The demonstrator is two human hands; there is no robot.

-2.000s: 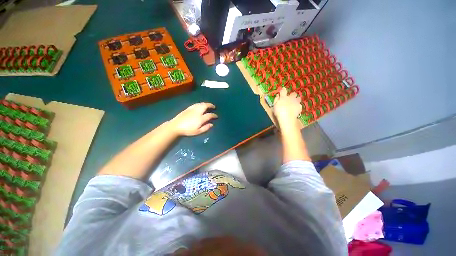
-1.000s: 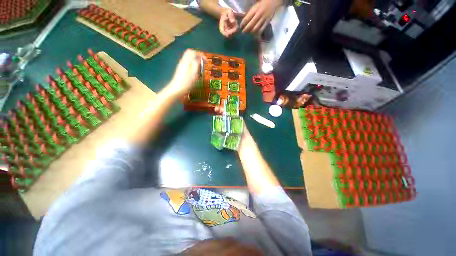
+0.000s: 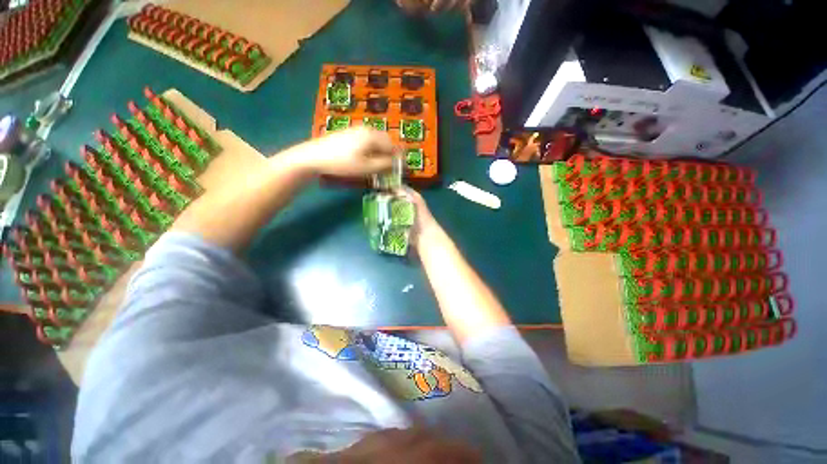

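Observation:
My right hand (image 3: pixel 417 210) holds a bunch of several green circuit boards (image 3: pixel 391 228) over the bench, just in front of the orange fixture (image 3: pixel 431 125). My left hand (image 3: pixel 358 151) is over the fixture's near left part, its fingertips at the top of the bunch. Blur and overlap hide whether it grips a board. In the fixture, a green board (image 3: pixel 338 95) sits in the left pocket of the second row from the far side. The other far pockets look dark. Green boards show in the nearer rows, partly covered by my left hand.
Rows of boards with red loops stand on cardboard at left (image 3: pixel 109 217), right (image 3: pixel 671 258) and far left (image 3: pixel 195 41). A pale strip (image 3: pixel 475 194), white disc (image 3: pixel 502 171), red bracket (image 3: pixel 487 122) and bench machine (image 3: pixel 635 100) are right of the fixture. Another person's hand (image 3: pixel 433 4) shows at the top.
My right hand has left the right cardboard and now holds boards before the fixture. My left hand has moved from the fixture's left column to the bunch. One more pocket shows green.

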